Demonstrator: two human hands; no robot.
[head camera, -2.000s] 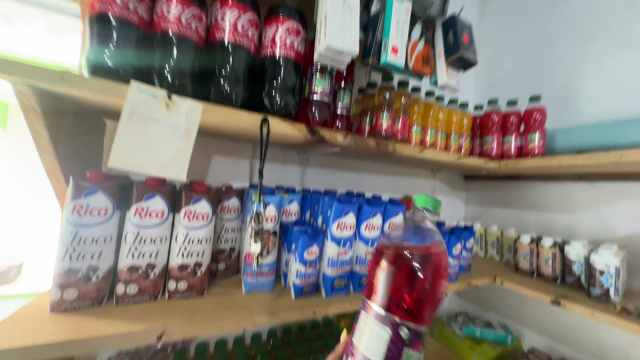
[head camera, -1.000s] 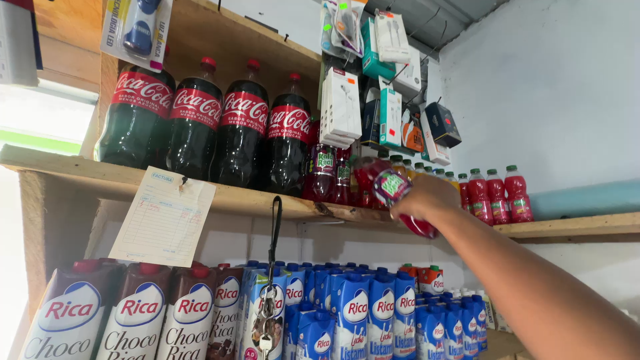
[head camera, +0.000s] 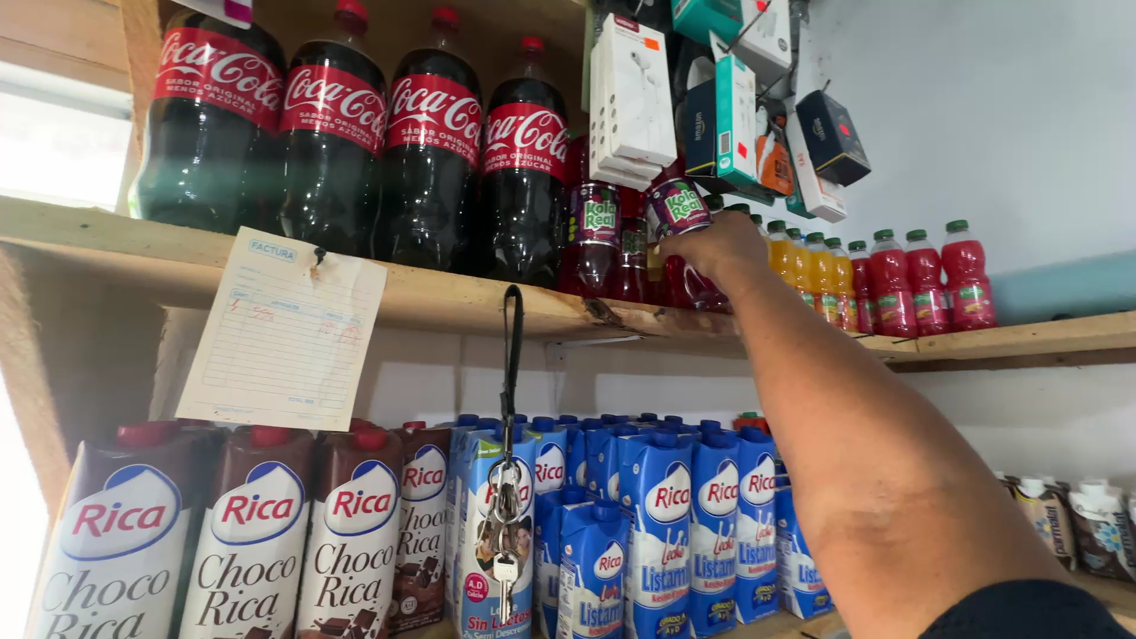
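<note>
My right hand (head camera: 723, 248) is closed around a Kola Real bottle (head camera: 682, 209) of dark red soda on the upper wooden shelf. The bottle leans slightly, its top hidden behind hanging boxes. Just left of it stand more bottles of the same soda (head camera: 592, 222), then several large Coca-Cola bottles (head camera: 522, 177). Small yellow soda bottles (head camera: 821, 271) and red ones (head camera: 923, 280) line the shelf to the right of my hand. My left hand is out of view.
Boxed earphones (head camera: 632, 98) and other small packages (head camera: 832, 138) hang above my hand. From the shelf edge (head camera: 426, 297) hang a paper slip (head camera: 284, 328) and a black strap with keys (head camera: 506, 568). Below stand chocolate milk cartons (head camera: 351, 532) and blue milk cartons (head camera: 658, 532).
Two seconds ago the soda bottle was low, in front of the lower shelf; it was raised to the upper shelf and now stands more upright among the others. The view has tilted upward.
</note>
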